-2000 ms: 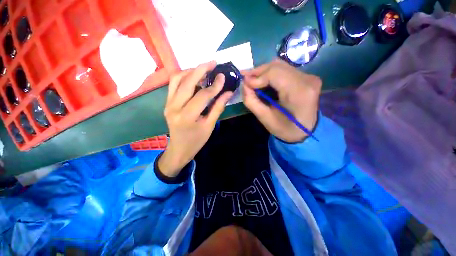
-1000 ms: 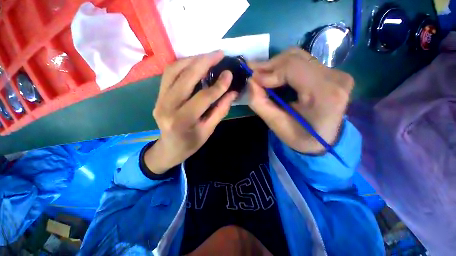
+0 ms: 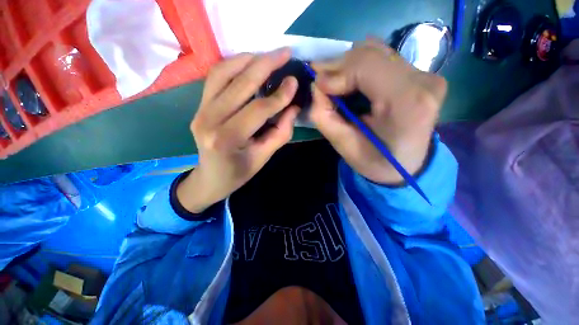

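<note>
My left hand [image 3: 238,124] holds a round glossy black disc [image 3: 293,84] between its fingers, above the bench edge. My right hand [image 3: 381,108] grips a thin blue stick [image 3: 381,147] like a pen. The stick's upper tip is at the disc's right rim; its other end points down past my right wrist. The fingertips hide part of the disc and the exact contact. A small white paper [image 3: 320,47] lies behind the hands, partly covered by them.
Orange-red tray [image 3: 190,28] at left holds a few discs and a crumpled white wipe [image 3: 130,47]. A larger white sheet [image 3: 251,22] lies beside it. At right are a bright disc [image 3: 424,47], dark discs [image 3: 498,32] and another blue stick [image 3: 459,22]. A person's pink-purple sleeve [image 3: 533,139] is at right.
The view has shifted, so the tray has moved left and up in the picture. Both hands still hold the disc and stick, with the stick tip still at the disc's rim.
</note>
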